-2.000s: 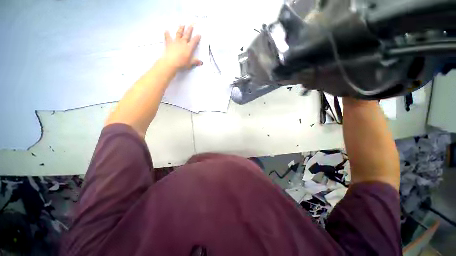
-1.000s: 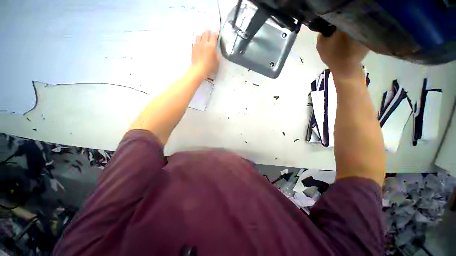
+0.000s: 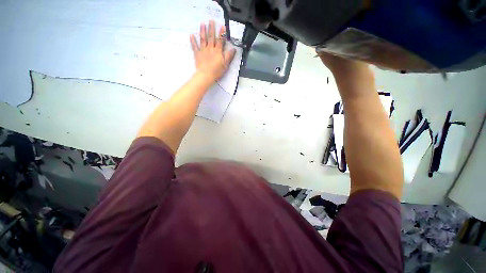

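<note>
My left hand (image 3: 212, 56) lies flat with fingers apart on the white paper marker (image 3: 106, 40) over the fabric lay, just left of the machine's upright. The cutting machine (image 3: 367, 26) fills the top right, with a blue and grey motor body. Its grey base plate (image 3: 266, 59) lies on the table, its left part at the lay's cut edge. My right forearm reaches up to the machine; my right hand (image 3: 337, 57) is mostly hidden behind the motor body, so its grip does not show. A paper-topped corner of the lay (image 3: 214, 105) lies below my left hand.
Small stacks of cut pieces (image 3: 415, 144) with black edges lie on the pale table (image 3: 266, 141) at the right. Tiny dark bits dot the table. Fabric scraps (image 3: 431, 226) are heaped on the floor at the lower right, and more lie at the lower left.
The machine first swung back, baring its base plate, and now stands against the lay's edge. My left hand moved right, then slightly left, with its fingers now spread. The cut pieces came into fuller view.
</note>
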